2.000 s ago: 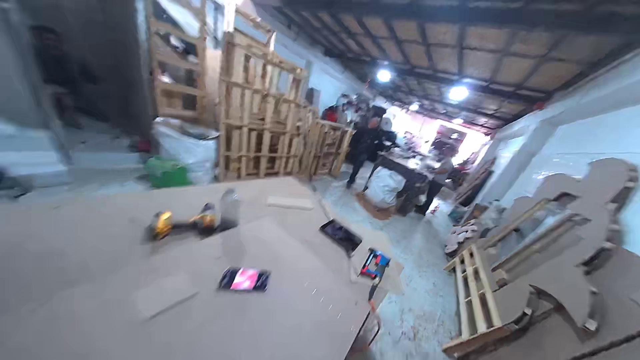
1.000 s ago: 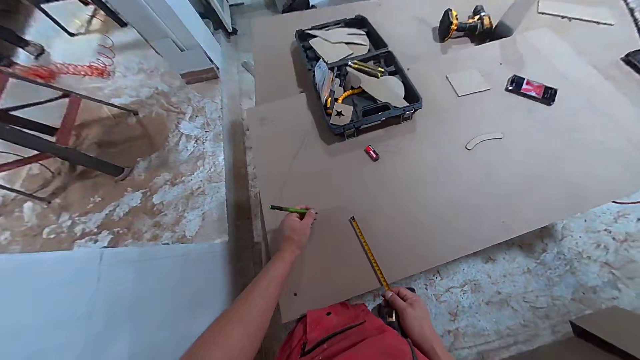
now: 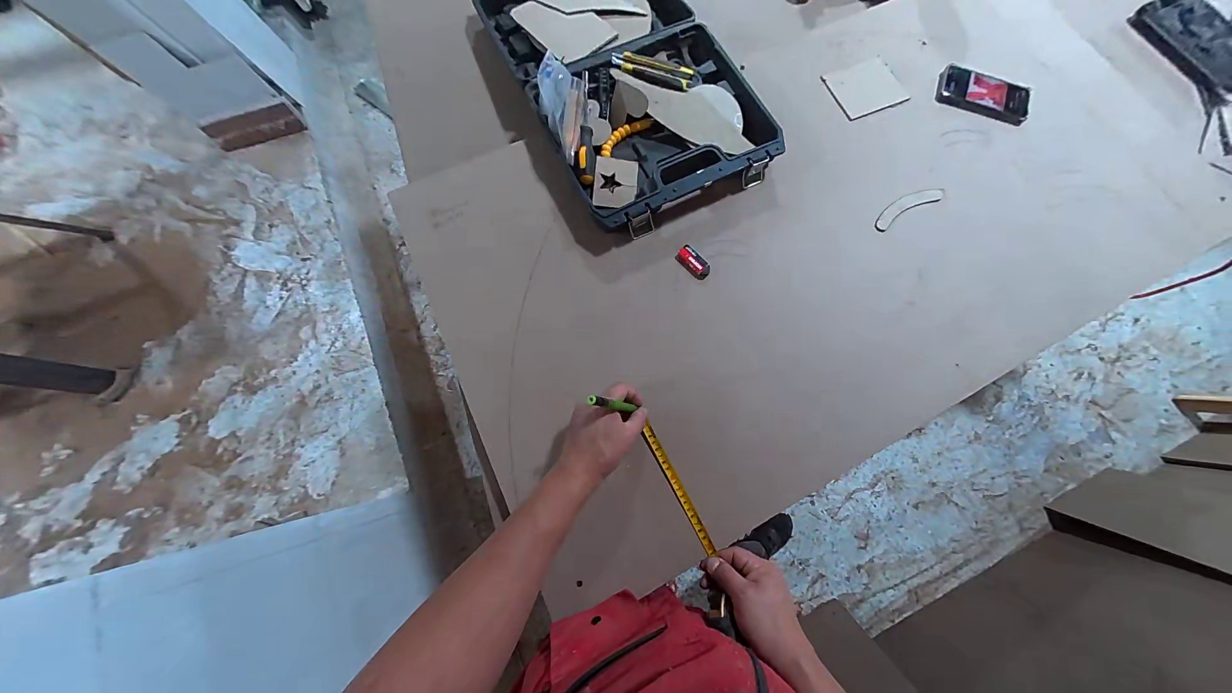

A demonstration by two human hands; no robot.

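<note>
My left hand holds a green pencil or marker over the brown sheet, its fingers at the far end of a yellow tape measure blade. Near the sheet's front edge, my right hand grips the tape measure at the other end of the blade; its case is mostly hidden by the hand. The blade runs straight between both hands. A faint curved line is drawn on the sheet left of my left hand. Beyond the hands lies a small red and black cylinder, perhaps a battery.
An open dark tool case with cutters and cut pieces stands at the far side. Right of it lie a square piece, a phone and a curved strip. Brown boards are at lower right, a metal leg at left.
My left hand with the green pencil or marker has moved right to the end of the tape blade, which lay apart from it one second ago. Two seconds ago the view faced across the workshop.
</note>
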